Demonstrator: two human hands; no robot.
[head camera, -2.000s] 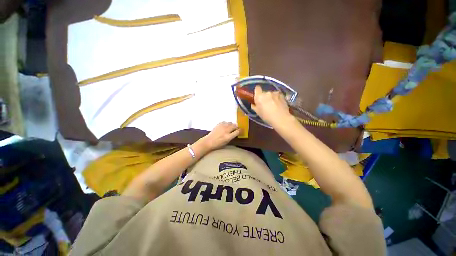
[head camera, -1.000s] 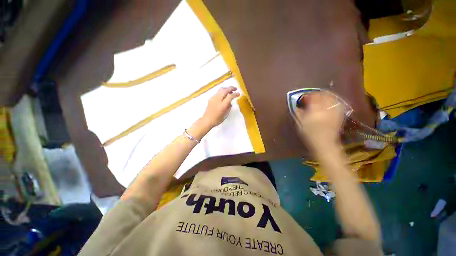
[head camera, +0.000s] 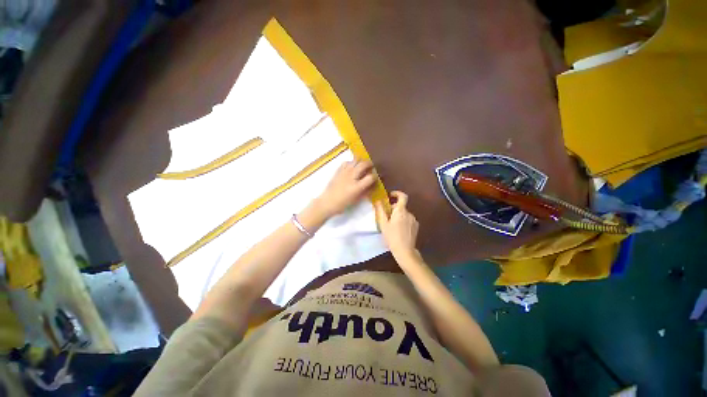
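A white garment panel (head camera: 232, 198) with mustard seam strips lies on the brown cloth-covered board (head camera: 434, 85). A wider mustard band (head camera: 314, 81) runs along its right edge. My left hand (head camera: 346, 186) lies on the panel beside the band, fingertips at the band. My right hand (head camera: 398, 221) holds the lower part of the band edge between thumb and fingers. The steam iron (head camera: 492, 194) stands on the board to the right, its red-brown handle free and its hose running right.
Mustard pieces (head camera: 636, 116) are stacked at the right, and more mustard cloth (head camera: 562, 256) hangs below the iron. A padded arm (head camera: 58, 93) is at the upper left. The hose wrapped in blue-grey rag (head camera: 674, 209) crosses the right side.
My right hand has let go of the iron and moved left to the band edge. The panel has turned and shifted down. My left hand has stayed near the band.
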